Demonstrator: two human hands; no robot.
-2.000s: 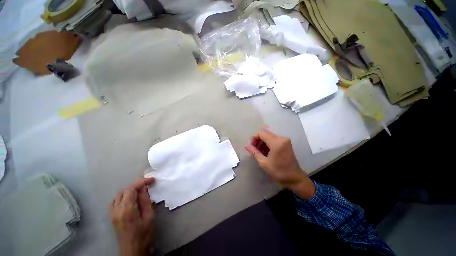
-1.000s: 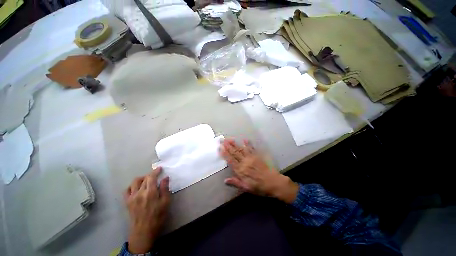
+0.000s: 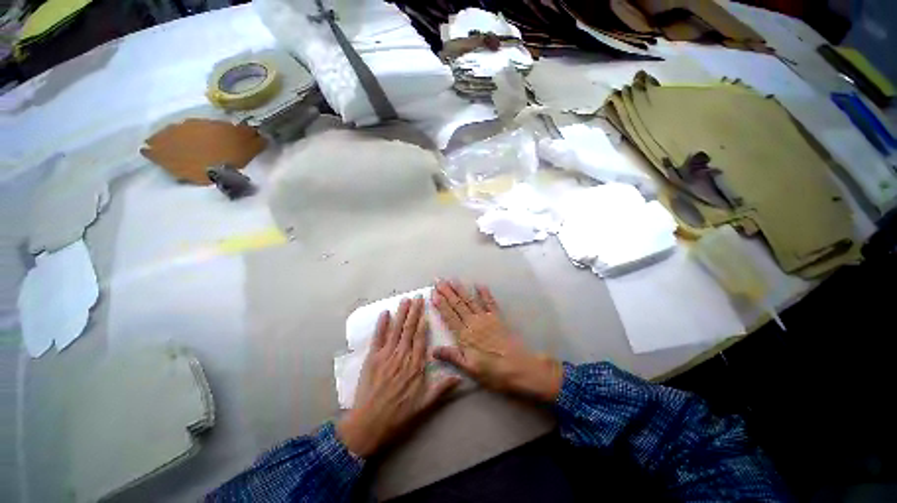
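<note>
A white backing piece (image 3: 356, 329) with a notched outline lies flat on the grey sheet in front of me, largely covered by my hands. My left hand (image 3: 395, 378) lies flat on its middle, fingers pointing away from me. My right hand (image 3: 484, 339) lies flat on its right part, fingers pointing up and left. The hands are side by side. Neither is closed round anything. Whether a grey-beige panel lies under the white piece is hidden.
The panel stack (image 3: 133, 422) is at left, loose panels (image 3: 61, 295) behind it. A rounded grey-beige piece (image 3: 354, 187) lies beyond. The white backing stack (image 3: 615, 228), glue bottle (image 3: 730, 263) and olive-tan pieces (image 3: 747, 157) are at right. An orange-brown piece (image 3: 202, 149) lies far left.
My left hand has moved from the white piece's left edge onto its middle. My right hand has come from beside the piece to lie flat on it. The view has shifted.
</note>
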